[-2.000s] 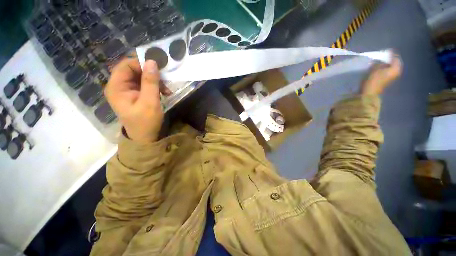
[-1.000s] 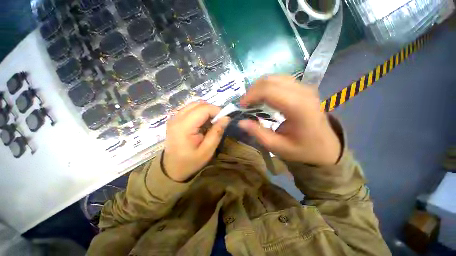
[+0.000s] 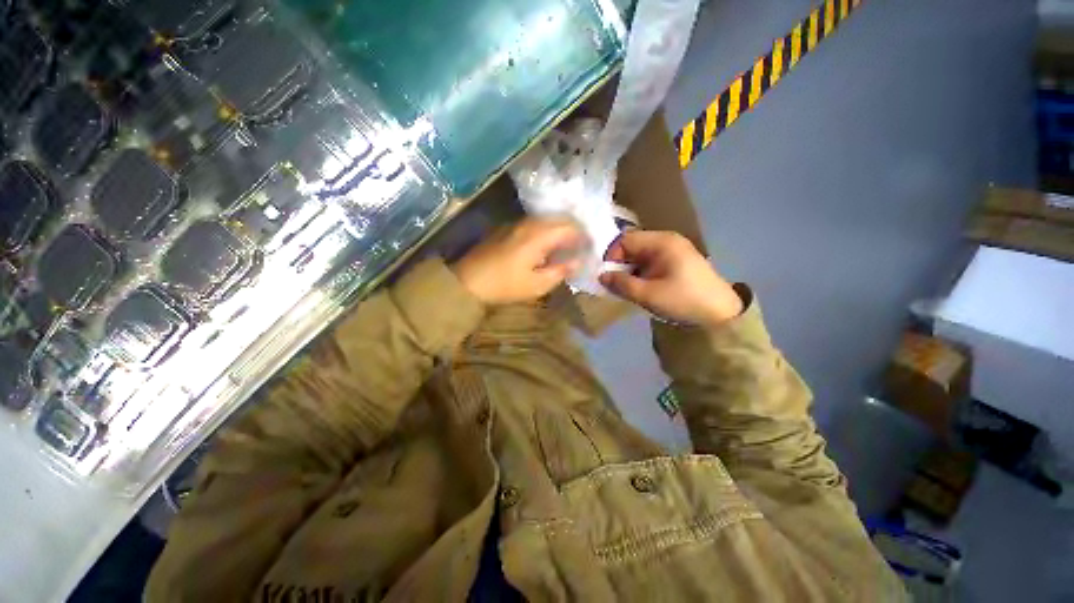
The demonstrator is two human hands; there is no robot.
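Note:
A white release liner [image 3: 651, 77] hangs over the bench's front edge and runs down to a crumpled white bundle between my hands. My left hand [image 3: 518, 262] is at the bundle's left side, blurred, with its fingers curled; whether it grips anything cannot be told. My right hand [image 3: 677, 277] pinches a small white end of the liner between thumb and fingers, with a small dark spot at the fingertips. The clear blister tray [image 3: 353, 224] with rows of black modules [image 3: 136, 194] lies at the left.
The green bench top [image 3: 495, 71] is behind the tray. An open cardboard box [image 3: 660, 177] stands below the bench edge under the liner. Yellow-black tape [image 3: 766, 83] crosses the grey floor. Cardboard boxes [image 3: 927, 368] and a white box [image 3: 1013, 318] stand at the right.
The view has shifted right and down. Both hands have moved from in front of the tray to the hanging liner beyond the bench edge. The liner is no longer stretched out as it was two seconds ago.

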